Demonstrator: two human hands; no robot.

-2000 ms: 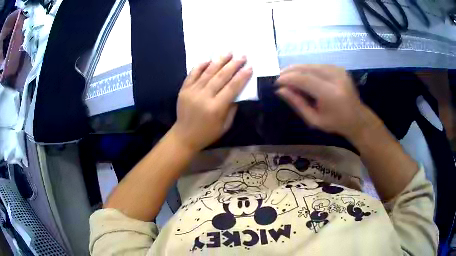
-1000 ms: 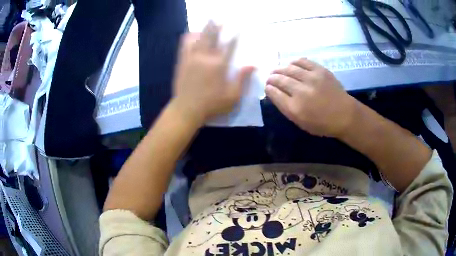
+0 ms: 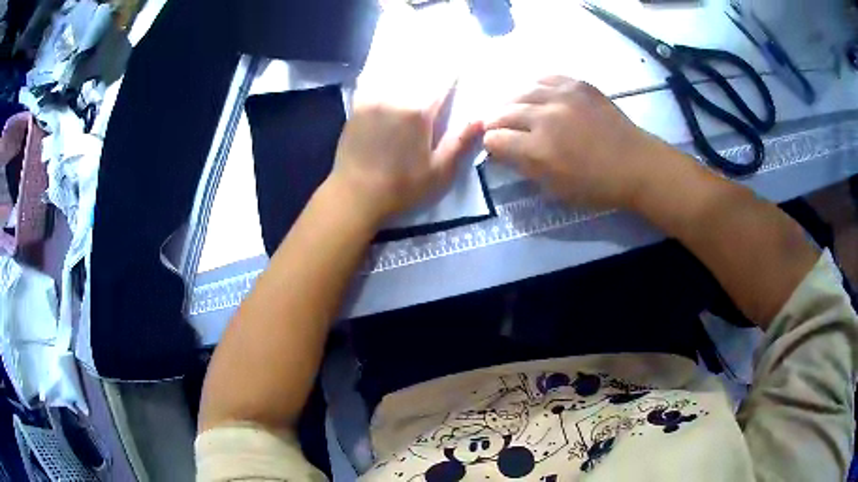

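Observation:
A white fabric panel (image 3: 442, 198) with a thin black edge lies on the machine table, its near corner by the measuring scale. My left hand (image 3: 390, 151) lies on it, palm down, its fingertips lost in the glare. My right hand (image 3: 564, 141) holds the panel's right edge between thumb and fingers, close to my left thumb. A black fabric panel (image 3: 299, 155) lies left of my left hand. A dark blue part (image 3: 491, 14) shows at the top, in the lamp's glare. The needle cannot be made out.
Black scissors (image 3: 696, 80) lie open-handled at the right, beside slim blue thread snips (image 3: 776, 56). The measuring scale (image 3: 546, 218) runs along the front edge. A long black panel (image 3: 141, 226) hangs over the left side. White scraps (image 3: 42, 311) and a pink basket (image 3: 36, 198) are far left.
Both hands and the white panel have moved up and away from me, toward the bright area. The panel's near edge now lies on the table. More table and the whole scissors show, as the view has shifted.

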